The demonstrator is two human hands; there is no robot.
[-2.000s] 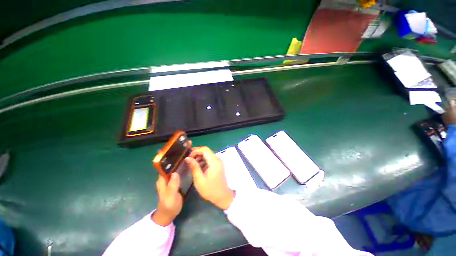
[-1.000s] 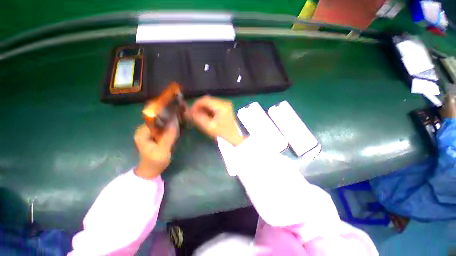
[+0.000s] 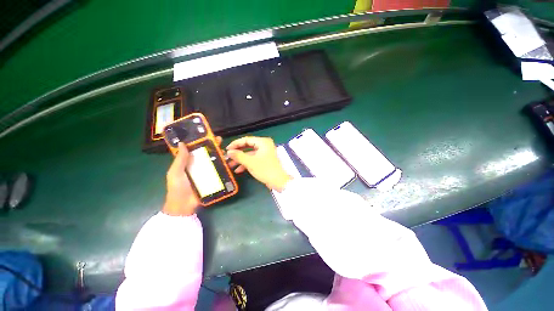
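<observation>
My left hand (image 3: 180, 183) holds an orange-rimmed phone housing (image 3: 206, 172), its open inside facing up, with the black camera end away from me and a pale rectangle in the middle. My right hand (image 3: 258, 159) is beside the housing's right edge, thumb and fingertips pinched together; a tiny pale bit seems to show at the fingertips, too small to name. Another orange housing (image 3: 165, 119) lies in the left slot of the long black tray (image 3: 304, 109). Three white-faced display assemblies (image 3: 363, 153) lie in a row to the right, the nearest partly hidden by my right hand and sleeve.
Tiny white scraps (image 3: 287, 103) lie in the tray. White sheets (image 3: 226, 59) are behind it by the metal rail (image 3: 340, 40). Papers (image 3: 516, 36) and a dark item are at the right. Blue-clothed people show at both sides. A binder clip (image 3: 81, 267) and grey discs (image 3: 19, 190) are left.
The housing has turned from tilted on edge to facing up, showing its pale rectangle. My right hand remains at its right side. The camera view has shifted.
</observation>
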